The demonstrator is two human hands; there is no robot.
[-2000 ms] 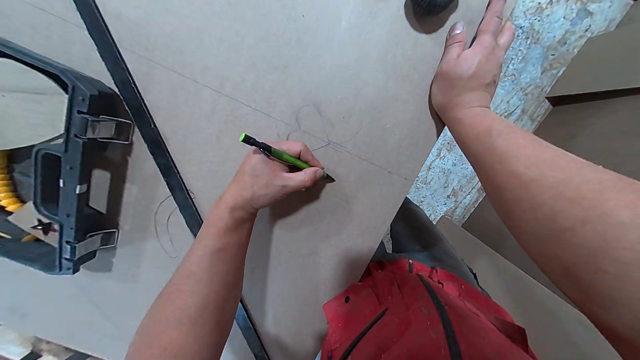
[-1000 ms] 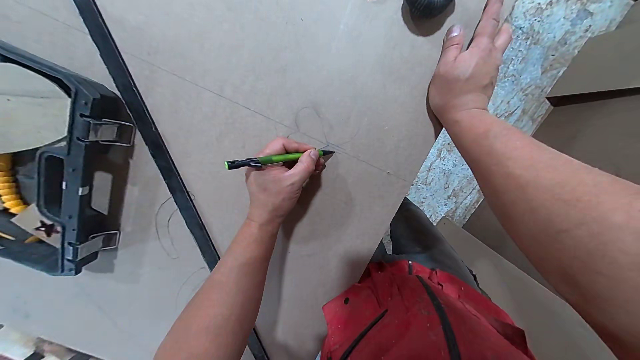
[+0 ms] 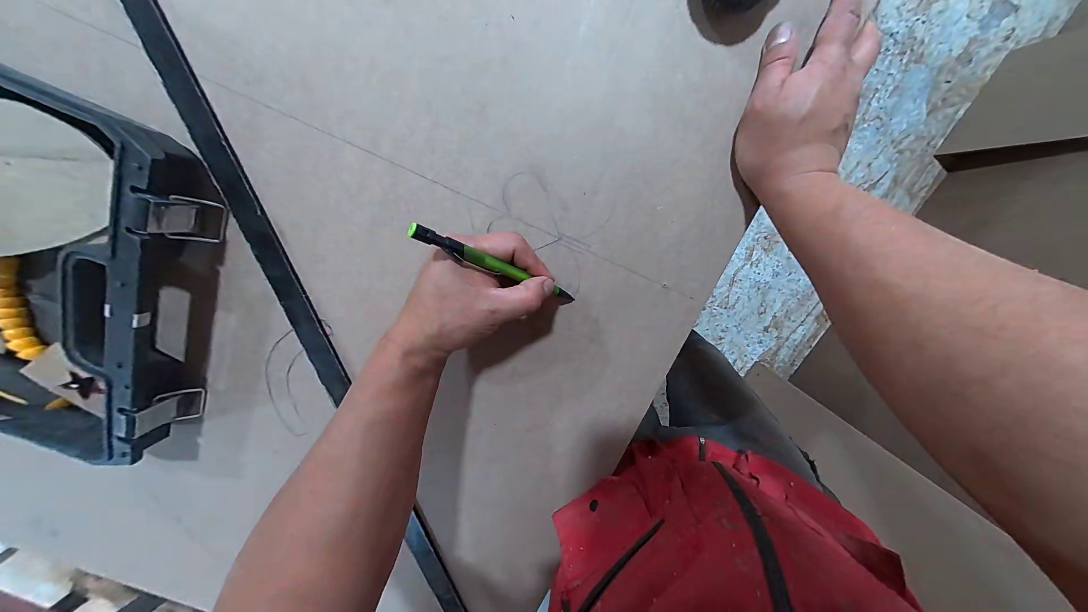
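Note:
My left hand [image 3: 476, 293] grips a green and black mechanical pencil [image 3: 497, 265], its tip low against a brown fiberboard sheet [image 3: 544, 442]. Faint looping pencil curves [image 3: 529, 197] lie around the tip, where a long straight pencil line crosses the board. Flat near the board's right edge rests my right hand [image 3: 803, 115], holding nothing, with its fingers partly apart and its fingertips cut off at the top. A long dark straight bar [image 3: 242, 200] lies across the board left of my left hand, passing under that forearm. More pencil curves show beside the bar.
An open-topped black plastic case [image 3: 127, 297] with metal latches and a yellow coiled hose [image 3: 15, 310] sits at the left. A dark round object [image 3: 733, 4] is at the top edge. Beyond the board's right edge are a speckled surface [image 3: 918, 76] and more brown boards [image 3: 1020, 212].
The pencil's tip has moved down from near the straight line to below it since one second ago, and its slant has changed. My right hand has stayed on the board's edge.

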